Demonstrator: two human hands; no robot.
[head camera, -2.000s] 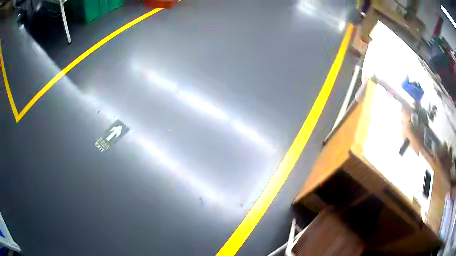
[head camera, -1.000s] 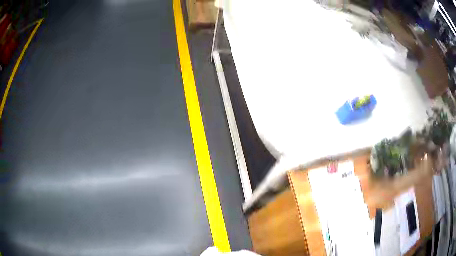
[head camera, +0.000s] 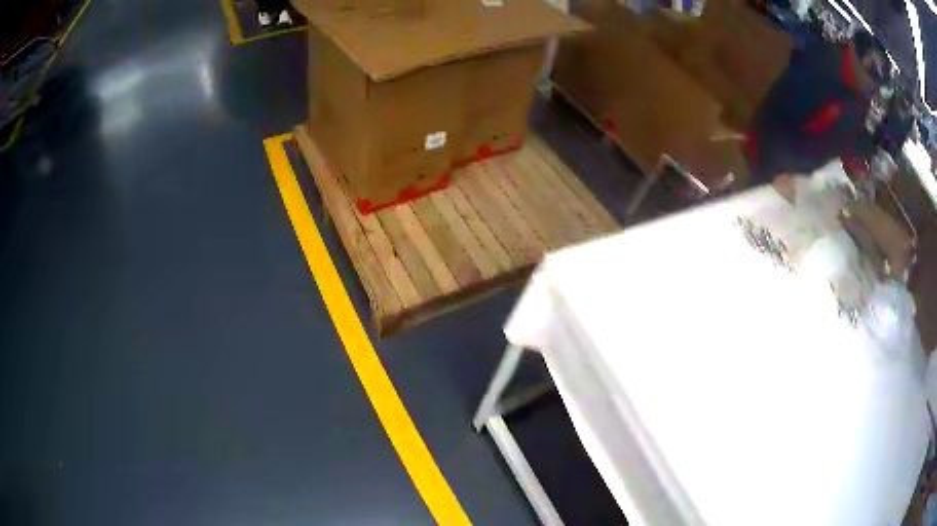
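Note:
Neither of my hands is in the picture. Nearest in front of me is a white-covered table (head camera: 699, 349) on a pale metal frame, at the lower right. At its far right edge lie crumpled, pale, see-through wrappings (head camera: 837, 262), blurred. A brown piece (head camera: 882, 234) shows among them; I cannot tell what it is.
A wooden pallet (head camera: 493, 221) with large cardboard cartons (head camera: 411, 134) stands beyond the table. More cardboard (head camera: 642, 87) is behind it. A person in dark and red clothing (head camera: 817, 108) is at the table's far side. A yellow line (head camera: 349, 318) runs along the grey floor.
The view has swung forward along the table. The blue tape dispenser and the wooden desk have left the picture. The pallet, the cartons and the person have come into clear view.

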